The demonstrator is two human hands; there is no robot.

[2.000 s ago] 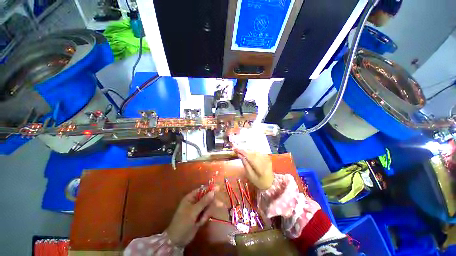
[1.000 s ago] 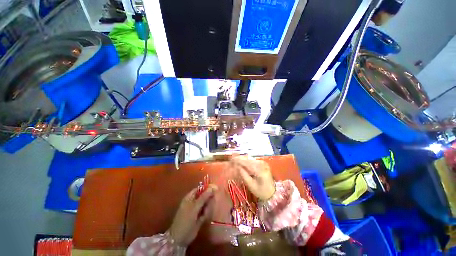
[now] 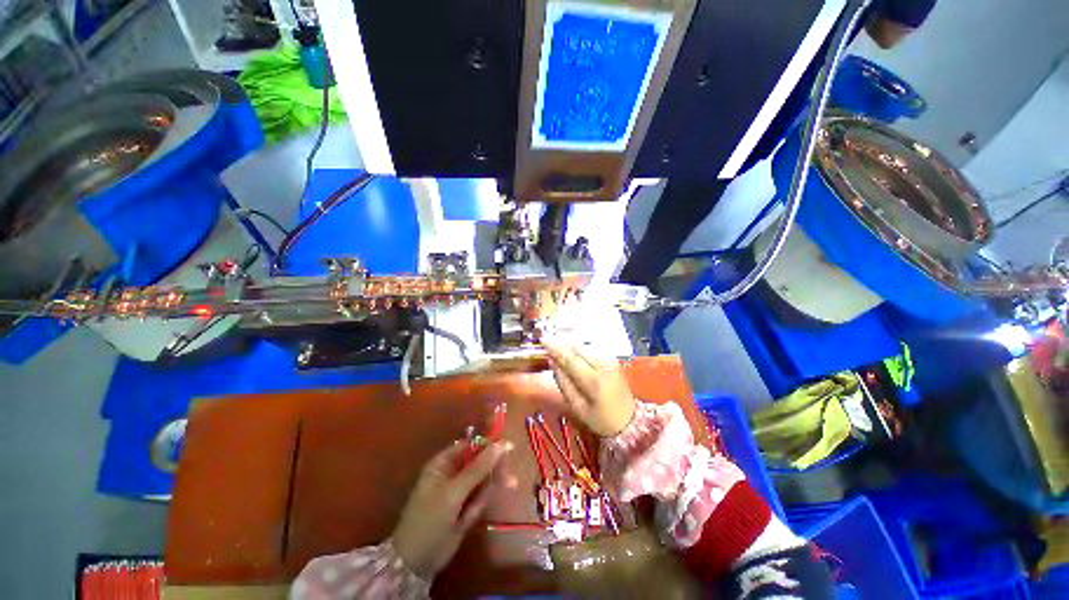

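My left hand (image 3: 443, 504) is shut on a small bundle of red leads (image 3: 490, 436) above the reddish-brown tabletop. My right hand (image 3: 592, 387) reaches to the brightly lit fixture (image 3: 542, 326) under the dark press head (image 3: 551, 232). Its fingertips are at the fixture's front edge; glare hides whether they hold a lead. Several loose red leads with metal terminal plates (image 3: 574, 504) lie on the table between my hands, plates toward me. One more lead lies sideways near them.
The feed track (image 3: 399, 290) with coppery parts runs in from the left. Bowl feeders stand left (image 3: 94, 147) and right (image 3: 903, 193). A blue bin (image 3: 733, 428) is beside the table, a black tray of red pieces (image 3: 123, 579) at lower left. A tan board (image 3: 621, 565) lies at the near edge.
My right fingertips have moved forward from the table's back edge to the fixture. My left hand stays in about the same place, with the red leads' tips now more spread.
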